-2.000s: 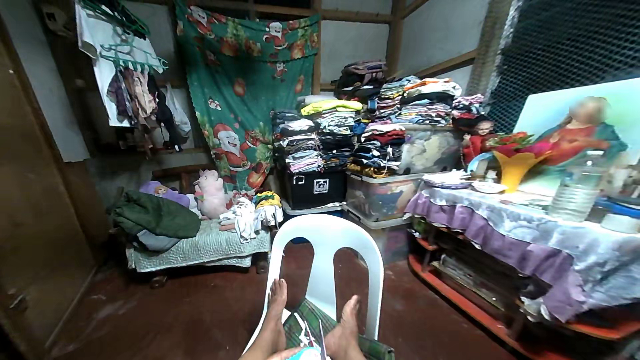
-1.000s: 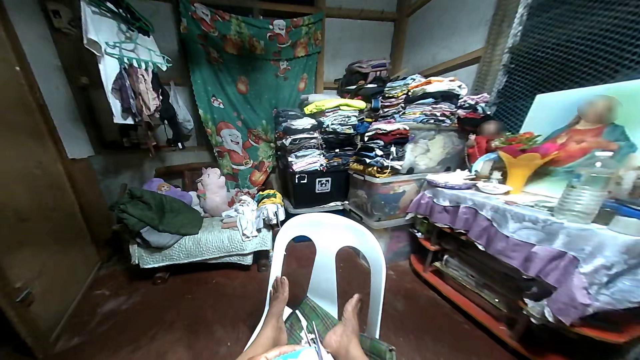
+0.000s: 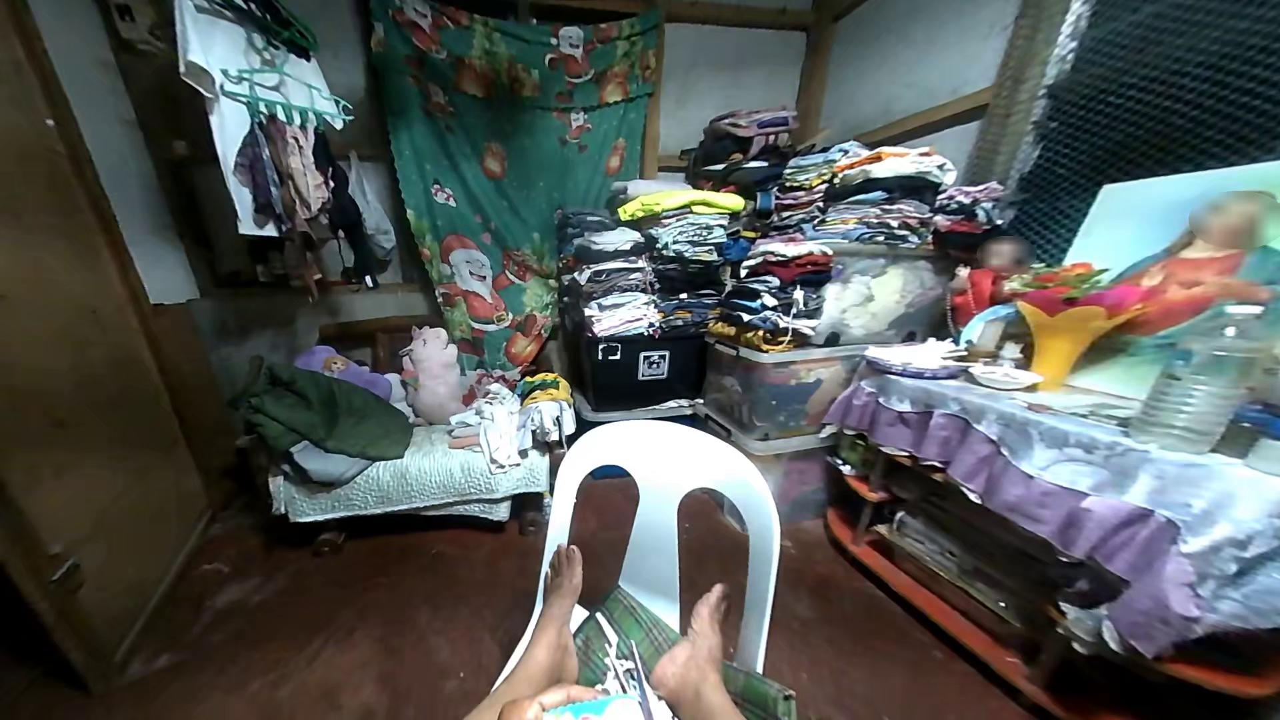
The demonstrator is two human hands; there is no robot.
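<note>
At the bottom edge, fingers of my left hand (image 3: 548, 701) hold a light blue and white printed piece (image 3: 598, 708), mostly cut off by the frame. Beside its right side, narrow grey blades, apparently scissors (image 3: 641, 682), point up and away. My right hand is out of view. White strips or scraps (image 3: 614, 660) lie just beyond the piece, on a green plaid cloth (image 3: 640, 630) over the seat of a white plastic chair (image 3: 655, 455). My bare feet rest on this chair, either side of the scraps.
A cushioned bench (image 3: 430, 475) with clothes and stuffed toys stands left. Folded clothes are stacked on storage boxes (image 3: 640, 370) behind the chair. On the right, a cloth-covered table (image 3: 960, 415) holds a vase (image 3: 1065, 345) and a plastic bottle (image 3: 1195, 390). A door (image 3: 90, 400) is far left.
The narrow blades beside the blue piece show now and one second ago, but not clearly two seconds ago. My feet and the chair have stayed about where they were.
</note>
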